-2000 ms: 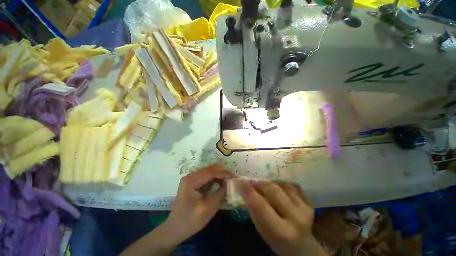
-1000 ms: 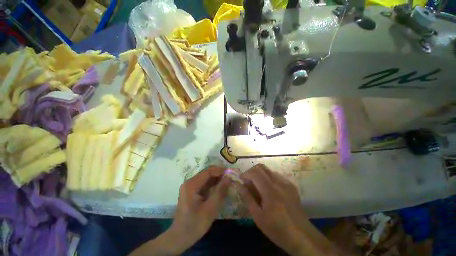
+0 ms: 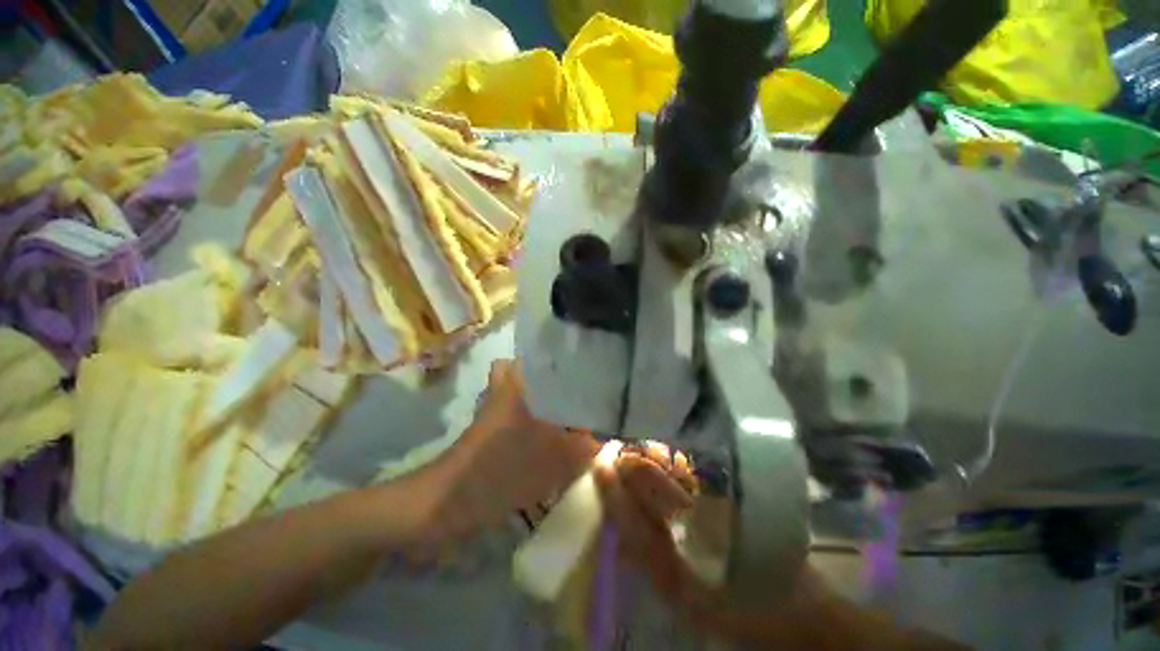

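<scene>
A pale yellow strip [image 3: 560, 541] and a thin purple strip [image 3: 606, 579] hang from between my hands below the lit needle area. My left hand [image 3: 528, 439] is at the upper ends of the strips, left of the light. My right hand [image 3: 655, 509] is on the strips from the right, partly hidden by the machine's pale curved arm [image 3: 763, 471]. The sewing machine head [image 3: 585, 369] looms close and hides the needle and presser foot. Both hands hold the strips near the bright spot.
Finished strips [image 3: 407, 229] lie fanned behind rows of pale yellow pieces [image 3: 140, 445] at left. Purple pieces [image 3: 51, 280] lie further left. A single purple strip [image 3: 880, 541] is right of the needle area. A clear bag [image 3: 414, 45] and yellow bags [image 3: 623, 70] are behind.
My hands have moved forward from the table's front edge to the needle area with the strips. The view has come closer, so the machine head looks larger and hides more.
</scene>
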